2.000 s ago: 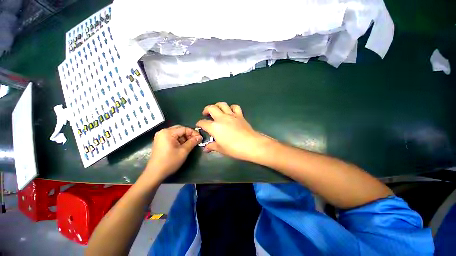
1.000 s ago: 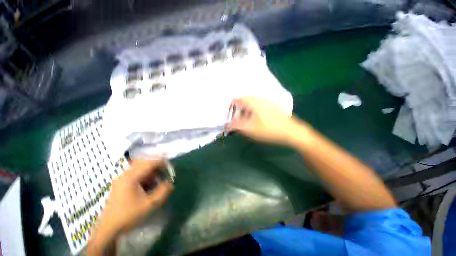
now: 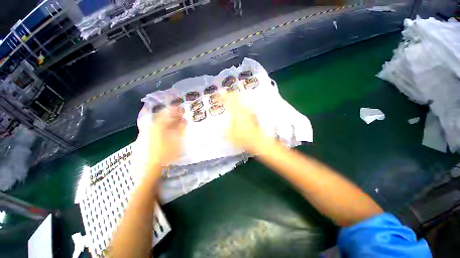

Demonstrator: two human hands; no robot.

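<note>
The white housing tray lies in front of me with dark-silver housings grouped in its far rows. My left hand is blurred over the tray's left part. My right hand is blurred over its middle, near the housings. I cannot tell whether either hand holds anything. The foam parts tray with rows of small dark parts lies at the lower left, partly hidden by my left forearm. Ragged white liner sheets show under the housing tray's near edge.
A heap of crumpled white sheets is at the far right. White scraps lie on the green bench. A white board stands at the lower left. Racks and a yellow-black floor line are beyond the bench.
The view has lifted and shows more of the workshop. Both hands have moved from the bench near the edge up over the housing tray. The tray's housings are now partly covered by my hands.
</note>
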